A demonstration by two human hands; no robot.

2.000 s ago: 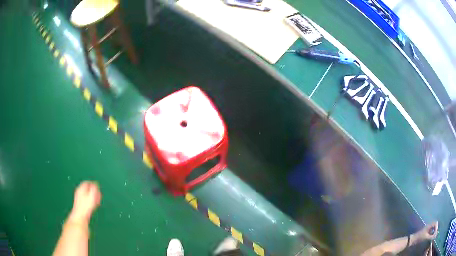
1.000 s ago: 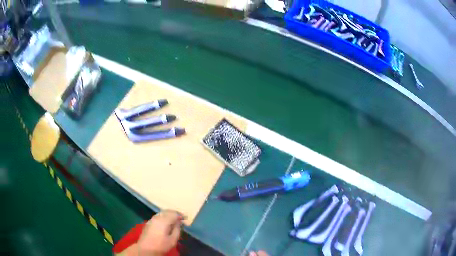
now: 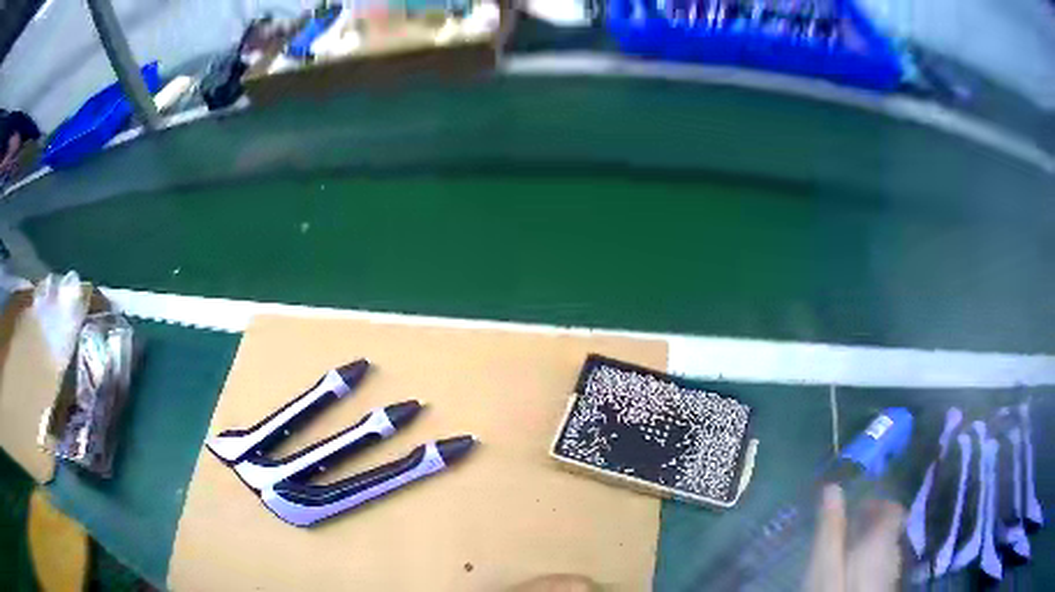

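Observation:
Three curved white-lavender and black pen bodies (image 3: 347, 476) lie side by side on the tan work board (image 3: 521, 532), black tips pointing up and right. A screw tray (image 3: 657, 430) full of tiny silver screws lies over the board's right edge. The blue and black electric screwdriver (image 3: 877, 445) lies on the green bench right of it, its dark front part blurred. My right hand (image 3: 858, 541) is blurred, its fingers at the screwdriver's body; whether they grip it is unclear. My left hand (image 3: 553, 583) shows only as a sliver at the bottom edge.
Several waiting pen bodies (image 3: 983, 491) lie fanned at the right. A clear bag of parts (image 3: 95, 393) stands by a cardboard box (image 3: 26, 382) at the left. A white strip (image 3: 787, 356) borders the green belt (image 3: 486, 237). A blue bin (image 3: 752, 49) stands across the belt.
The view has swung from the floor and red stool to face the bench squarely. My right hand has come to the screwdriver. My left hand has dropped almost out of the picture.

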